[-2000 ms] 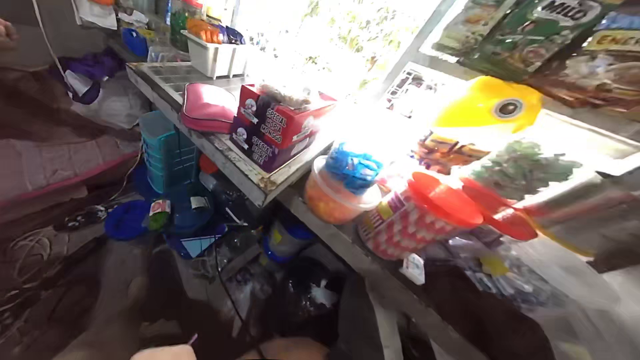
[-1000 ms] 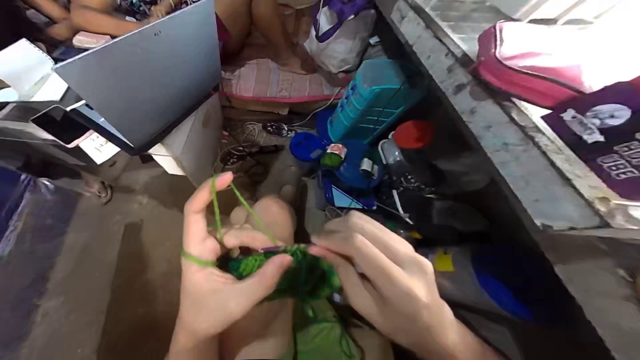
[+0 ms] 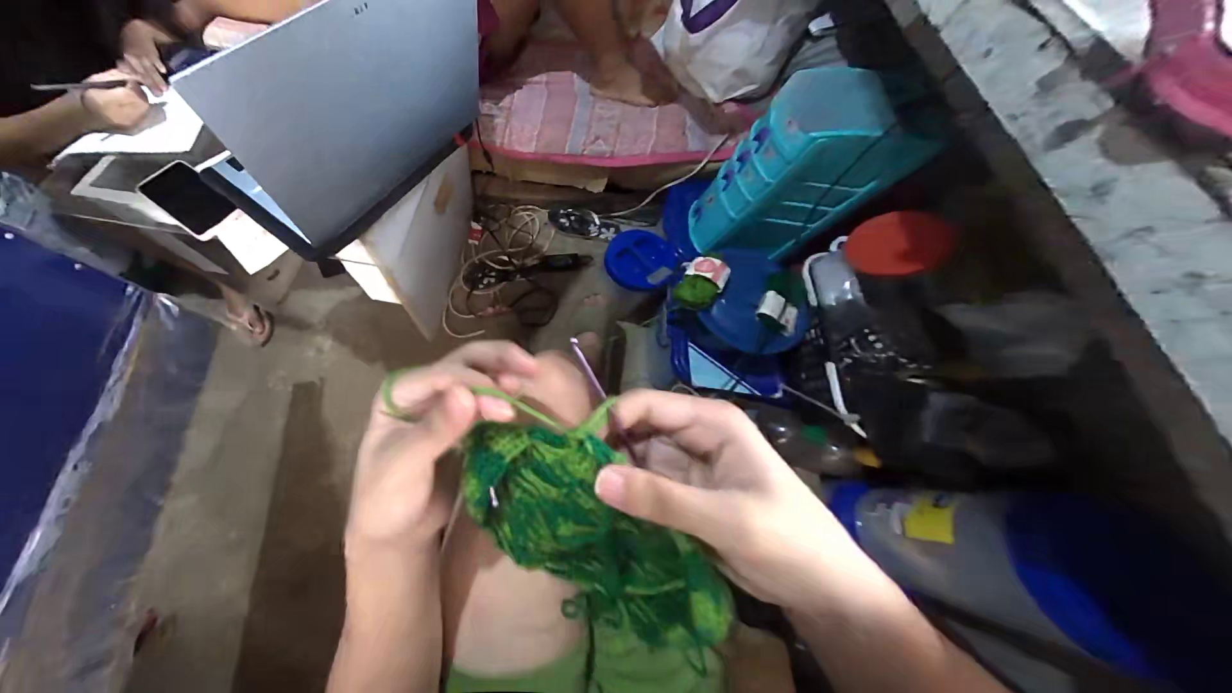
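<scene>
Green crochet work (image 3: pixel 577 520) in mixed light and dark yarn hangs between my hands, above my bare legs. My left hand (image 3: pixel 414 443) is at its left side, with a light green strand looped round a finger and running to the top edge of the work. In my right hand (image 3: pixel 712 481) are the work's upper right edge and a purple crochet hook (image 3: pixel 587 368), whose shaft points up and left. A small light-coloured pin or marker (image 3: pixel 494 497) sits on the left part of the work.
A laptop (image 3: pixel 337 115) and a phone (image 3: pixel 188 197) are on a table at upper left, where another person's hand holds a pen. Beyond my knees lie cables (image 3: pixel 500 260), a teal plastic drawer unit (image 3: pixel 799 154) and yarn balls (image 3: pixel 700 282) on a blue lid. A worn ledge (image 3: pixel 1078 173) runs along the right.
The view has swung from the shelf goods down to my hands. Since one second ago, the green work has come up and spread into fuller view, and the hook now points upward.
</scene>
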